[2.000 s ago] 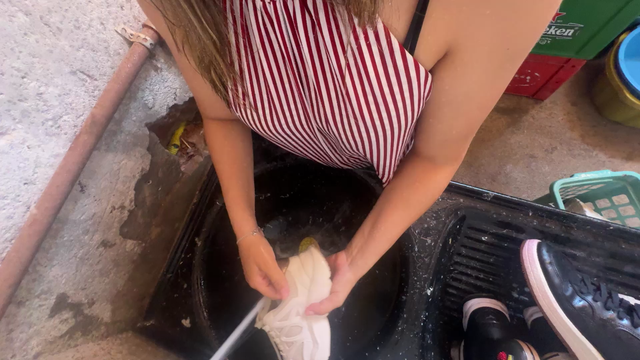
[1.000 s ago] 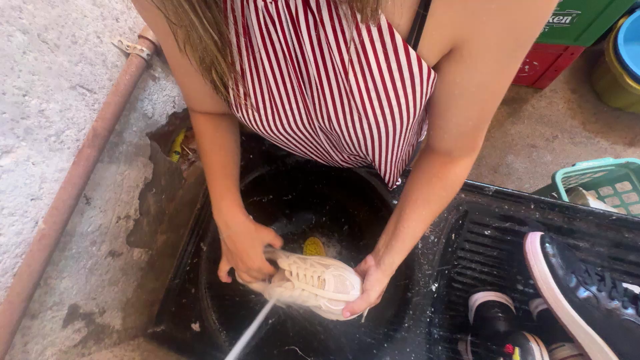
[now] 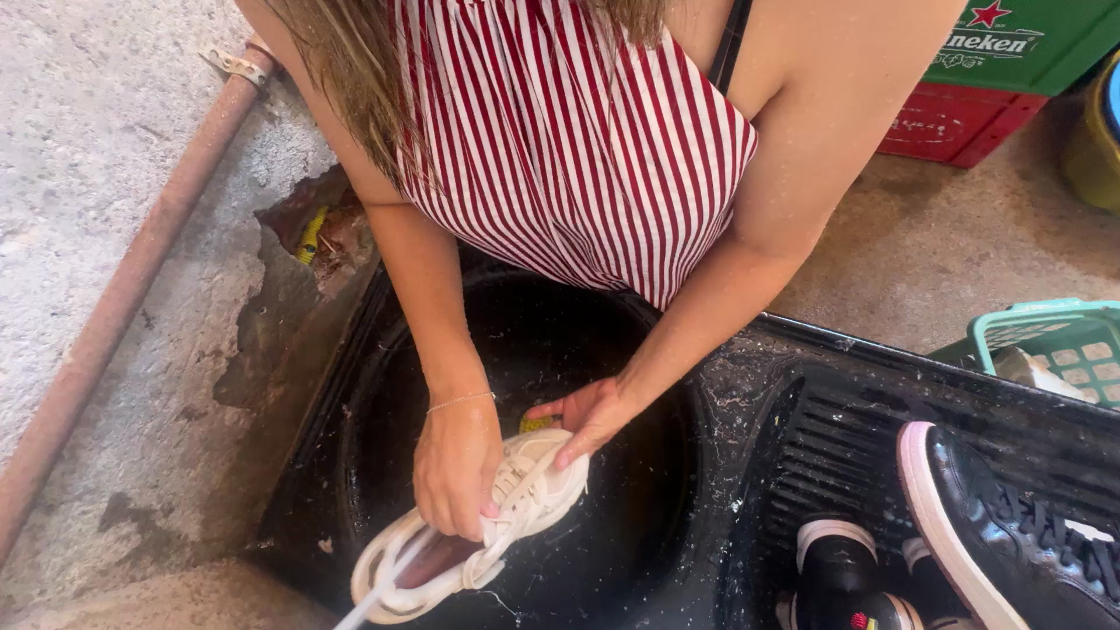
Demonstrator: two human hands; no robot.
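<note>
A pale cream lace-up sneaker [image 3: 525, 499] is tilted over a round black sink basin [image 3: 647, 525], its toe up and to the right. My left hand [image 3: 595, 416], at the right of the picture, holds the toe end, thumb on top. My right hand [image 3: 457, 468], with a thin bracelet at the wrist, grips the shoe by the laces and tongue; some fingertips are hidden. A stream of water [image 3: 372, 604] runs into the shoe's opening from the lower left. Behind the toe shows a small yellow object [image 3: 535, 423], partly hidden by my left hand.
Black sneakers with pale soles [image 3: 927, 516] rest on the ribbed drainboard [image 3: 814, 437] at right. Beyond its edge stand a green plastic basket [image 3: 1032, 328], stacked green [image 3: 1050, 70] and red [image 3: 962, 122] crates and a yellowish tub [image 3: 1089, 157]. A pipe [image 3: 131, 271] runs along the rough wall at left.
The sneaker has turned from nearly level to slanting, its opening now at the lower left under the stream. My right hand has moved from the opening's edge to the laces.
</note>
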